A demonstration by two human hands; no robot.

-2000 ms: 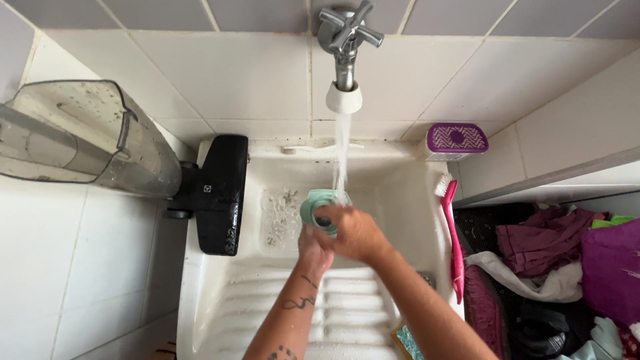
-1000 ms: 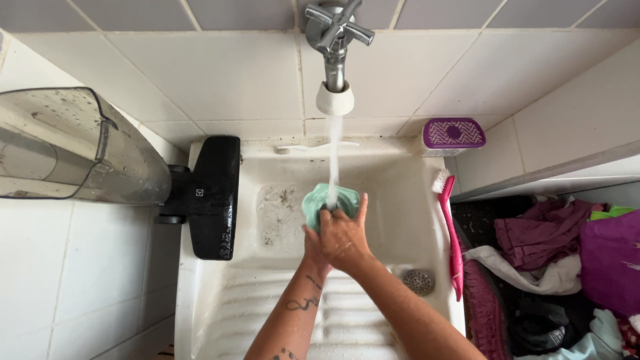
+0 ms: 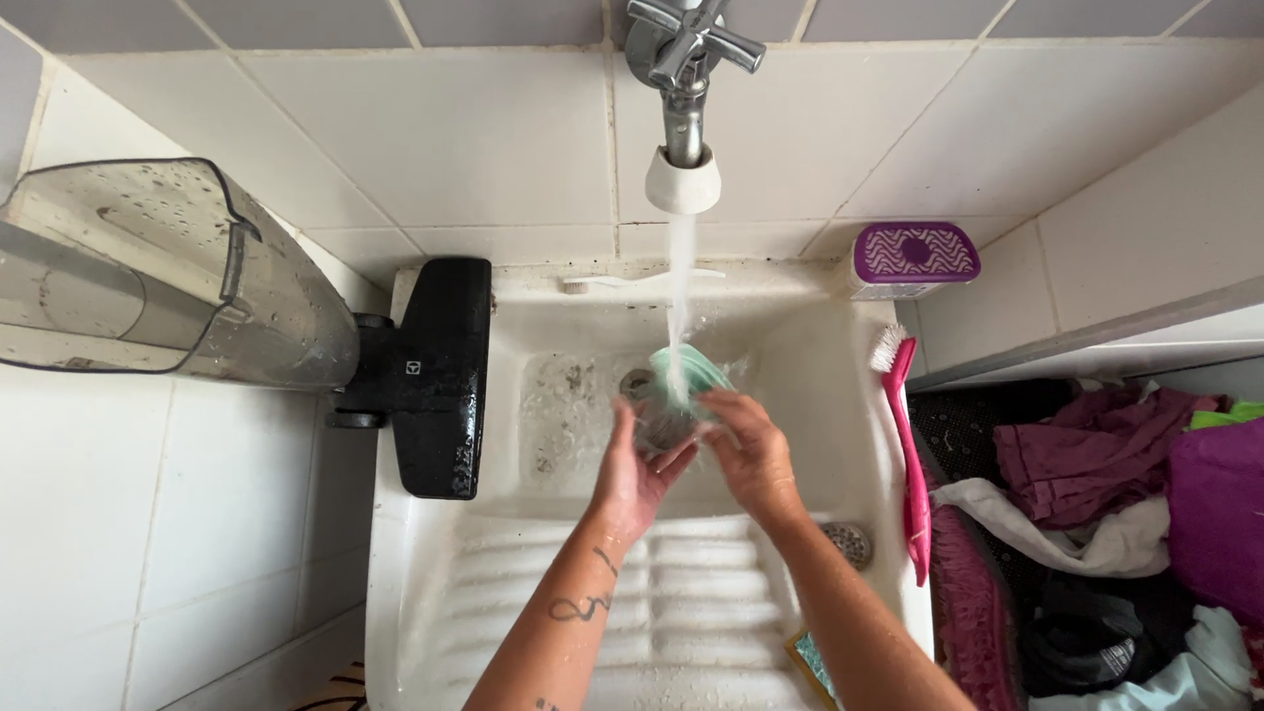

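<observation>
A pale green cup-like plastic part (image 3: pixel 706 370) is under the stream of water falling from the wall tap (image 3: pixel 683 118) with its white nozzle. My left hand (image 3: pixel 637 474) holds it from the lower left, palm up, with the thumb raised beside it. My right hand (image 3: pixel 755 449) touches it from the right, its fingers blurred by motion. A greyish, blurred portion of the part lies between the hands; its detail cannot be made out. Water and dark bits of dirt lie in the basin of the white laundry sink (image 3: pixel 425 592), below and left of the hands.
A black vacuum floor head (image 3: pixel 439 380) with a clear tank (image 3: pixel 267 296) rests on the left rim. A white toothbrush (image 3: pixel 642 280) lies at the back. At right are a purple-lidded box (image 3: pixel 913 259), a pink brush (image 3: pixel 910 454), a drain strainer (image 3: pixel 847 543), a sponge (image 3: pixel 815 662) and clothes (image 3: pixel 1096 454).
The hands have moved apart around the green part, which is tilted differently under the stream. The right hand's fingers, inside it a second ago, are now at its right side.
</observation>
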